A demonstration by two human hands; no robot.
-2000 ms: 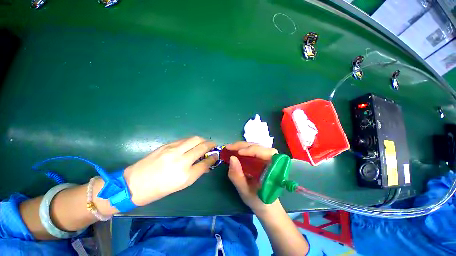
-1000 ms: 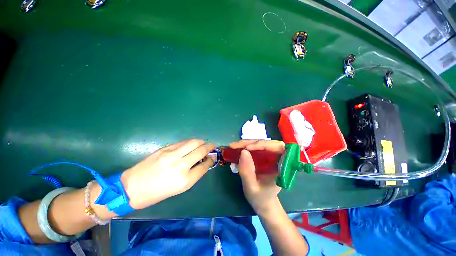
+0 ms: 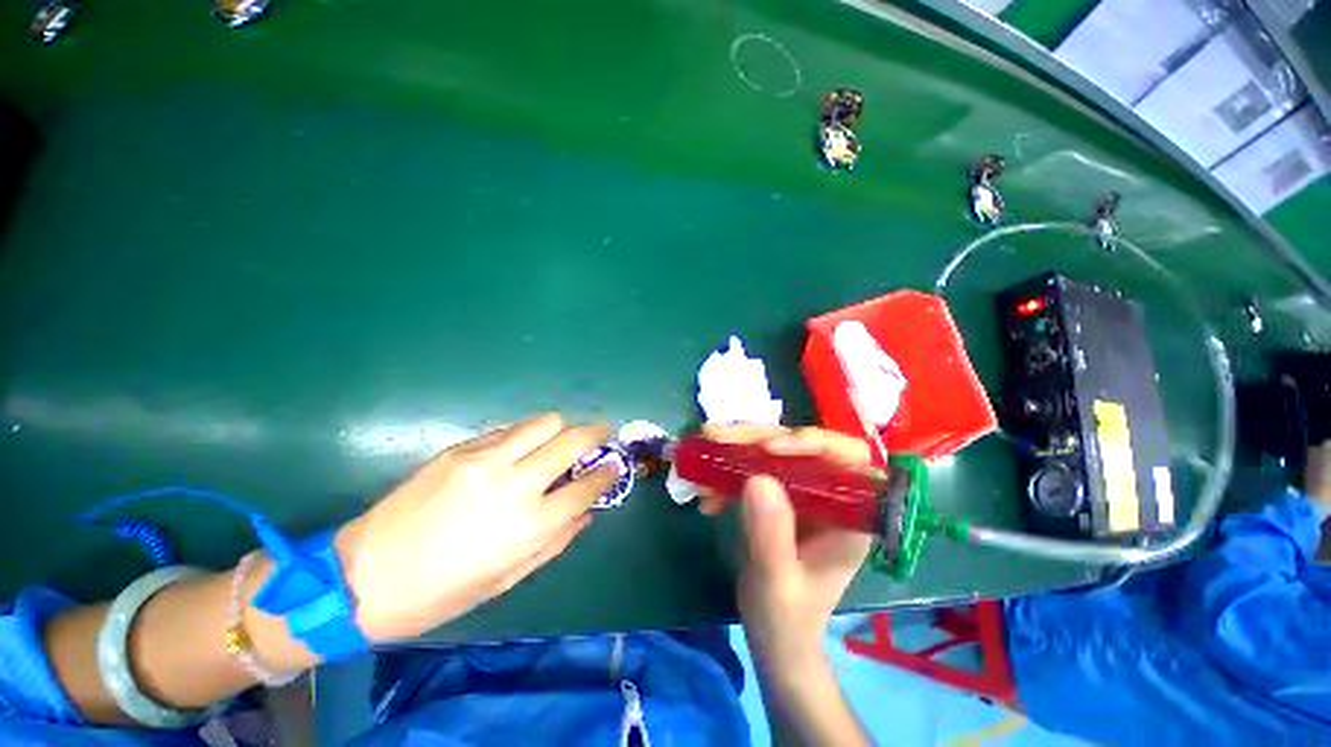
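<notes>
My left hand [image 3: 475,525], with a blue strap at the wrist, holds a small round circuit board assembly [image 3: 610,479] by its left side with the fingertips, low over the green surface. My right hand [image 3: 796,547] is shut on the red dispensing syringe [image 3: 781,479], which lies nearly level. Its dark tip points left at the assembly; whether they touch cannot be told. The green air cap [image 3: 904,515] is at the syringe's rear, joined to a clear hose [image 3: 1080,546]. My left fingers hide part of the assembly.
A white wipe [image 3: 734,385] lies beside a red bin [image 3: 946,382] with another wipe inside. A black controller [image 3: 1117,401] stands right of it. Several assemblies, one here [image 3: 839,132], lie along the far side. A person's blue sleeve [image 3: 1241,569] and a red stool [image 3: 949,651] are at lower right.
The syringe's rear has swung right and down, and more of the assembly shows. The far assemblies, bin and controller have shifted left in view. My left hand still holds the assembly.
</notes>
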